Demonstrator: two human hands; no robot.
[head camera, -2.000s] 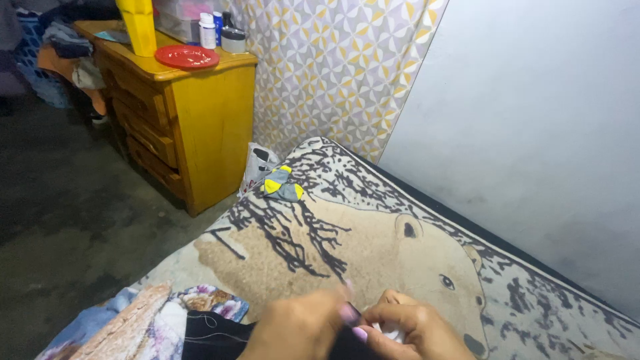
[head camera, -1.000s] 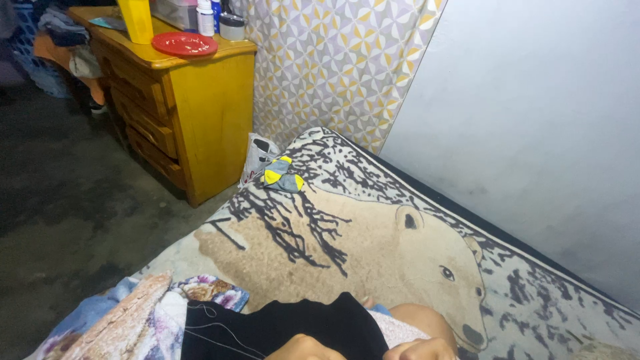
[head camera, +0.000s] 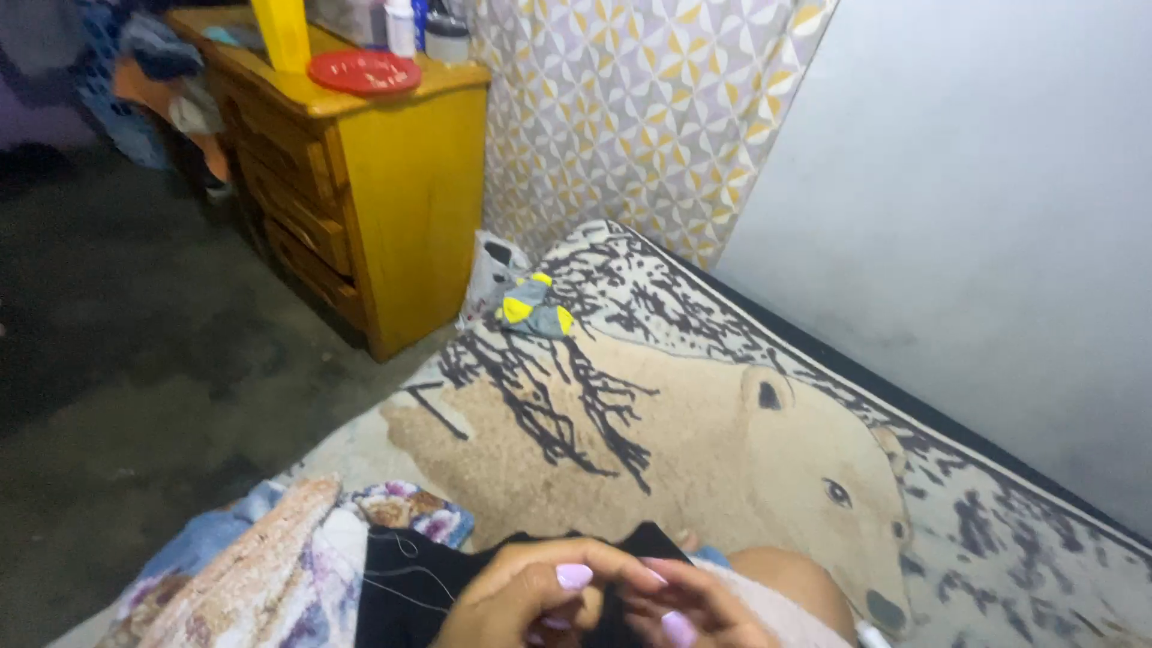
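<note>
My left hand (head camera: 531, 589) and my right hand (head camera: 693, 603) meet at the lower middle of the head view, fingers curled and fingertips close together. Anything small between them is hidden. Both have pale purple nails. Below them lies black cloth (head camera: 405, 558) with a loose pale thread (head camera: 409, 571) trailing over it. To its left is a bunched floral cloth (head camera: 315, 576) with a fuzzy peach part. A white-tipped object (head camera: 871, 634) shows at the bottom edge, right of my right hand.
A bed with a polar bear blanket (head camera: 702, 432) fills the middle. Grey and yellow socks (head camera: 537, 315) and a plastic bag (head camera: 493, 270) lie at its far corner. A wooden dresser (head camera: 409, 207) bears a red lid (head camera: 364, 72), a yellow container (head camera: 283, 36) and bottles. A wall (head camera: 972, 180) stands at right.
My hands were low at the bottom edge one second ago; now they are higher, with fingertips together. The white item between the fingers two seconds ago no longer shows there.
</note>
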